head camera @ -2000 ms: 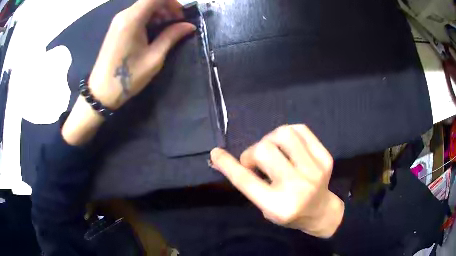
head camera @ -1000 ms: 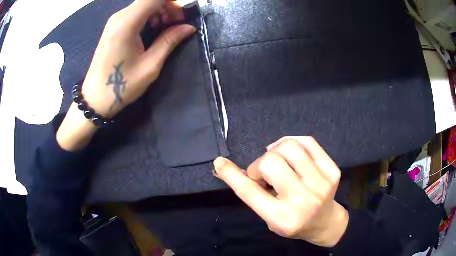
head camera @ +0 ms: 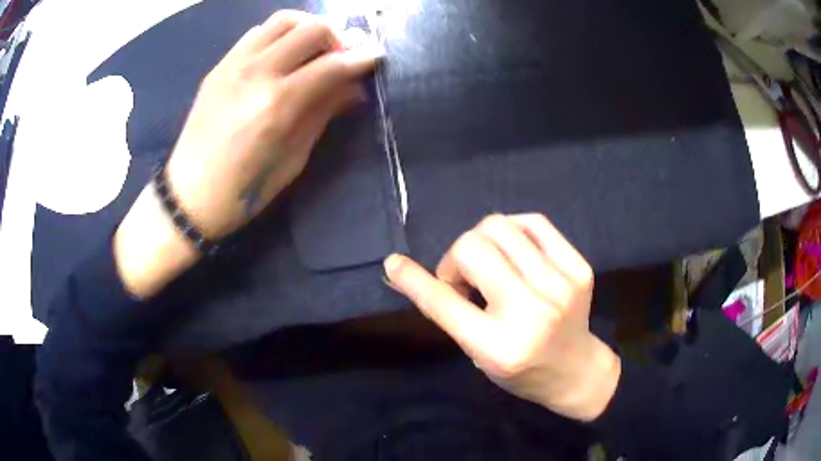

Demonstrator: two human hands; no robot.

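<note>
A large dark garment panel (head camera: 576, 198) lies over the white table. A smooth dark pocket piece (head camera: 347, 225) with rounded lower corners lies on it. Along its right edge runs a narrow pocket opening (head camera: 400, 185) showing white. My left hand (head camera: 270, 108), with a beaded bracelet, is at the top of the opening, fingers bent, slightly blurred; whether it pinches cloth cannot be told. My right hand (head camera: 513, 306) has its index fingertip at the lower end of the opening, other fingers curled; the thumb side is partly hidden. Bright glare covers the cloth at the top centre.
The white table (head camera: 90, 171) shows at the left with a curved edge. Shears with dark reddish handles (head camera: 799, 149) lie at the far right. A red item (head camera: 806, 257) and scraps sit below right. Dark cloth or clothing fills the space below the panel.
My left hand has turned and its fingers have moved right, over the top of the opening. The panel has shifted slightly up. My right hand moved slightly up with it, fingertip still at the lower end.
</note>
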